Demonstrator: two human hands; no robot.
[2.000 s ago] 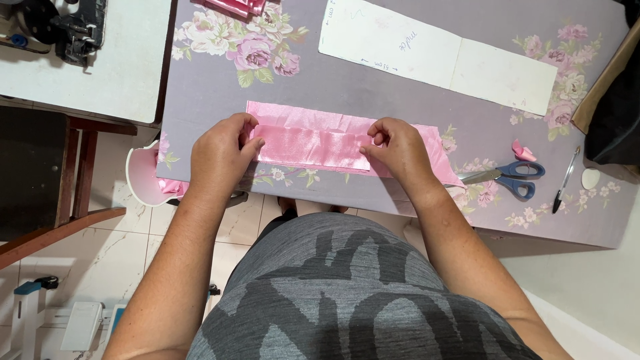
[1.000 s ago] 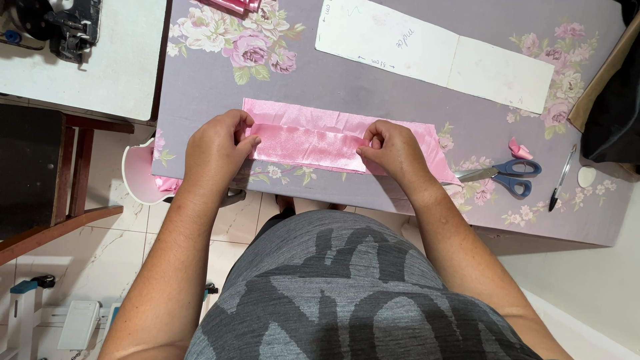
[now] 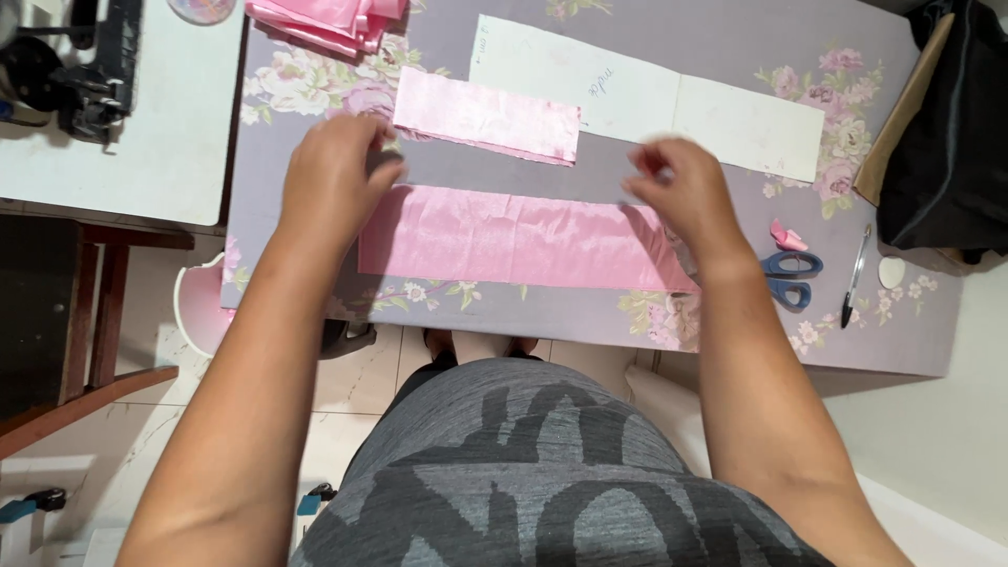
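Note:
A long pink satin strip [image 3: 512, 240] lies flat near the table's front edge. Beyond it rests a shorter folded pink satin piece [image 3: 488, 118], partly over a white paper pattern [image 3: 591, 87] that bears handwriting. My left hand [image 3: 339, 169] is raised at the left, by the ends of both pink pieces, fingers apart and nothing held. Over the right end of the long strip hovers my right hand [image 3: 681, 185], also without anything in it. Blue-handled scissors [image 3: 791, 276] lie right of my right forearm, their blades hidden.
More folded pink satin [image 3: 331, 24] lies at the table's back left. A pink scrap [image 3: 787, 236], a pen [image 3: 857, 276] and a white disc [image 3: 891, 272] are at the right, below a black cloth item [image 3: 941, 150]. A sewing machine [image 3: 87, 79] stands on the white table at left.
Both hands have let go of the shorter pink piece, which was on the long strip and now lies farther back, over the pattern's edge. The long strip shows uncovered.

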